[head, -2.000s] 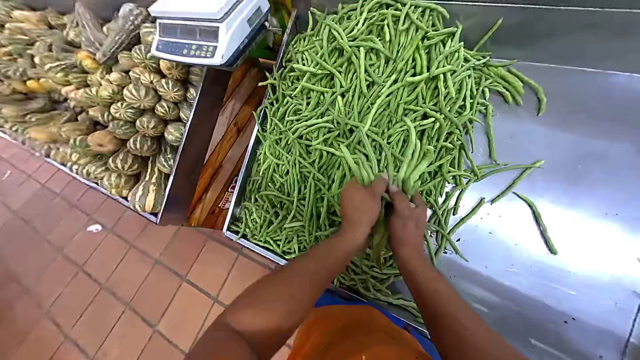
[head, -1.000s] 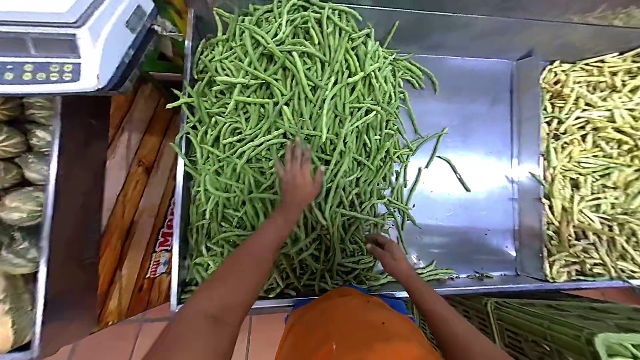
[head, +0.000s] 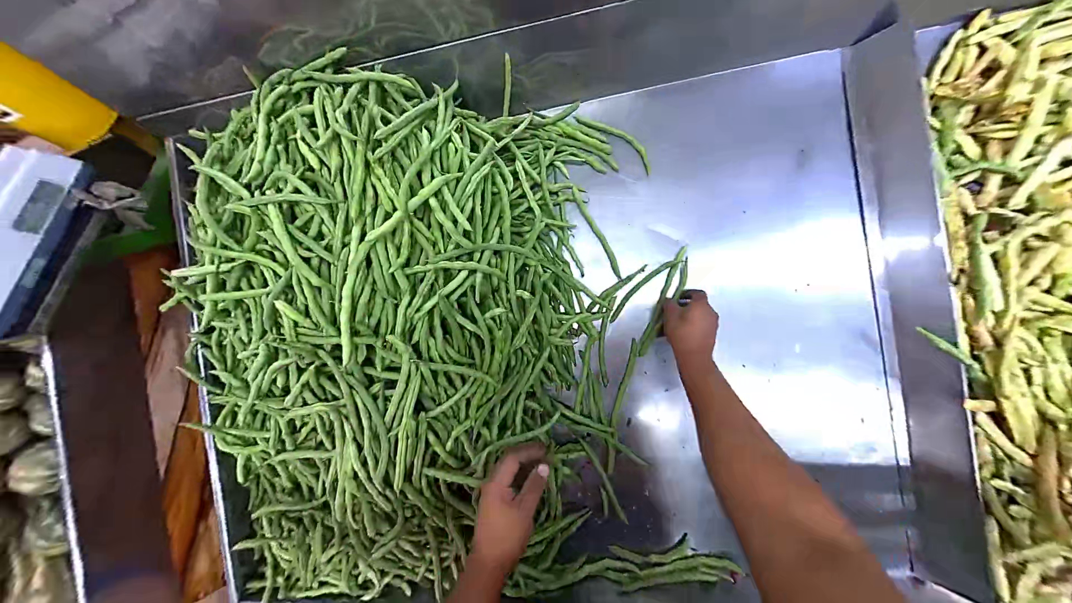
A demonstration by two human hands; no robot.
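A large heap of green beans (head: pixel 394 293) fills the left part of a metal bin (head: pixel 787 209). My left hand (head: pixel 509 502) is at the heap's lower right edge, its fingers apart and close to the beans; nothing shows in its grasp. On the bare metal right of the heap, my right hand (head: pixel 691 325) is closed around a few green beans (head: pixel 670 276) that stick out past the fingers. Loose beans lie between the two hands, and a small row of beans (head: pixel 662 569) lies by the near edge.
Past a metal divider (head: pixel 913 276) on the right lies a pile of yellowish bean pods (head: pixel 1022 335). A scale (head: pixel 38 218) stands at the upper left beside a yellow object (head: pixel 50 96). Striped squashes (head: pixel 29 469) and wooden boards (head: pixel 184 452) are at the lower left.
My left hand has gone from on top of the heap to its lower right edge. My right hand has moved out onto the bare metal and taken hold of a few beans.
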